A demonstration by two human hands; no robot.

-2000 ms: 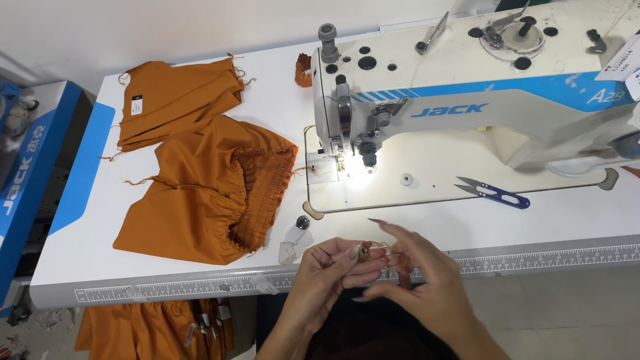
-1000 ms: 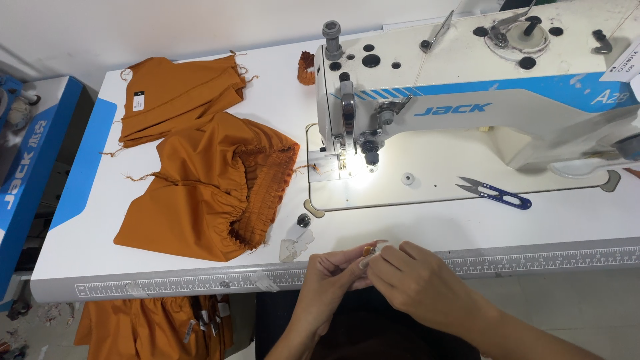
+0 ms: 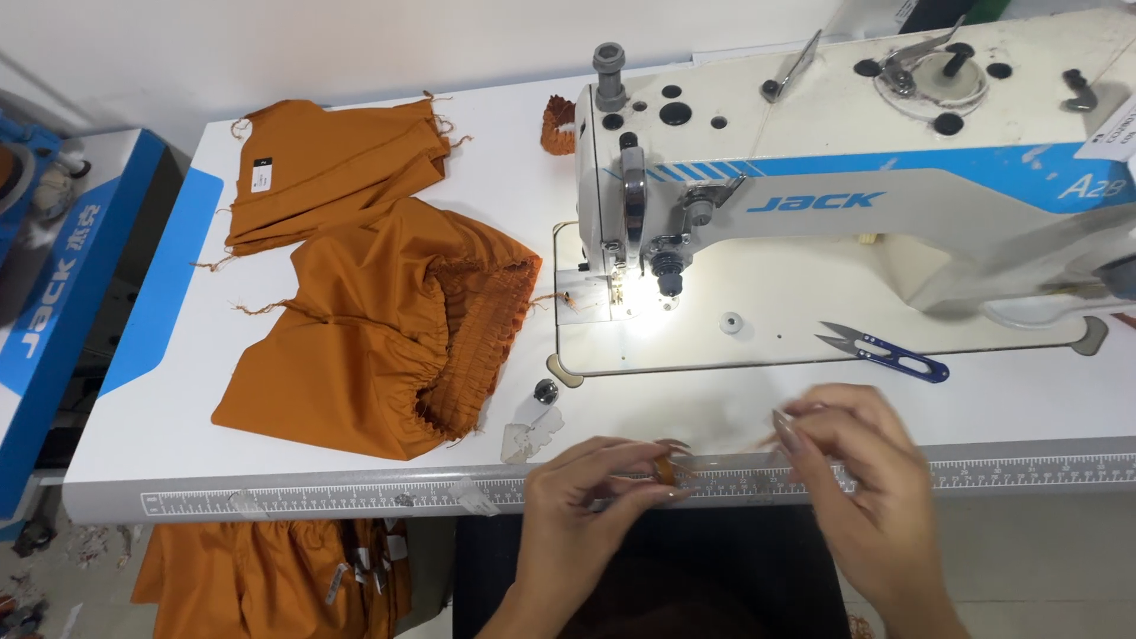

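Note:
My left hand (image 3: 595, 510), over the table's front edge, pinches a small bobbin wound with orange thread (image 3: 663, 469) between thumb and fingers. To its right, my right hand (image 3: 865, 479) is blurred, its thumb and index finger closed on a pale orange thread (image 3: 754, 441) that seems to run towards the bobbin. Behind the left hand lie a metal bobbin case (image 3: 546, 391) and scraps of clear film (image 3: 531, 435). Blue-handled thread snips (image 3: 883, 351) rest on the machine bed's front edge, behind the right hand. A small round bobbin-like piece (image 3: 730, 322) sits on the bed.
The Jack sewing machine (image 3: 825, 191) stands at the right, its lamp lit. A gathered orange garment (image 3: 355, 337) and a folded orange piece (image 3: 328, 177) lie at the left. A small ruched band (image 3: 558, 126) is behind the machine head. More orange garments (image 3: 266, 577) hang below the ruler-marked edge (image 3: 355, 493).
My hands were together one second ago; now they are apart, the right one having moved rightwards with the thread stretched between them.

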